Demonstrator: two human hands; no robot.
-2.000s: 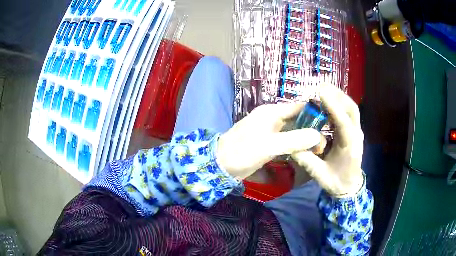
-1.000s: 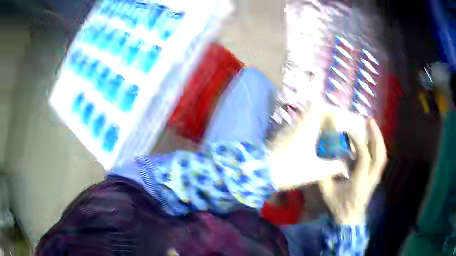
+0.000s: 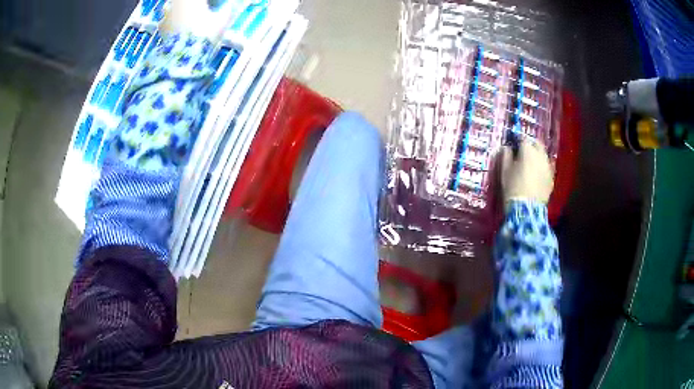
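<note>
My left hand [image 3: 192,17], in a pale glove, reaches over the far part of the white foam tray [image 3: 70,199] at the left. The top edge partly cuts it off, and whether it holds anything is hidden. Blue see-through bottles [image 3: 91,142] lie in the tray's rows. My right hand [image 3: 527,173], gloved, is over the right part of the clear blister tray [image 3: 407,114], its fingers bent at the right row of slim parts [image 3: 520,99]. A small dark thing [image 3: 514,142] shows at its fingertips; I cannot tell what it is.
Red stools show under the foam stack [image 3: 266,163] and beyond my knee [image 3: 415,304]. My left leg [image 3: 323,235] lies between the two trays. A brass and silver nozzle [image 3: 639,131] juts in at the right, over the edge of the green-topped bench [image 3: 660,266].
My hands have parted, and the blue bottle between them is out of sight. My left hand has moved to the foam tray, my right to the clear tray. The view has shifted.
</note>
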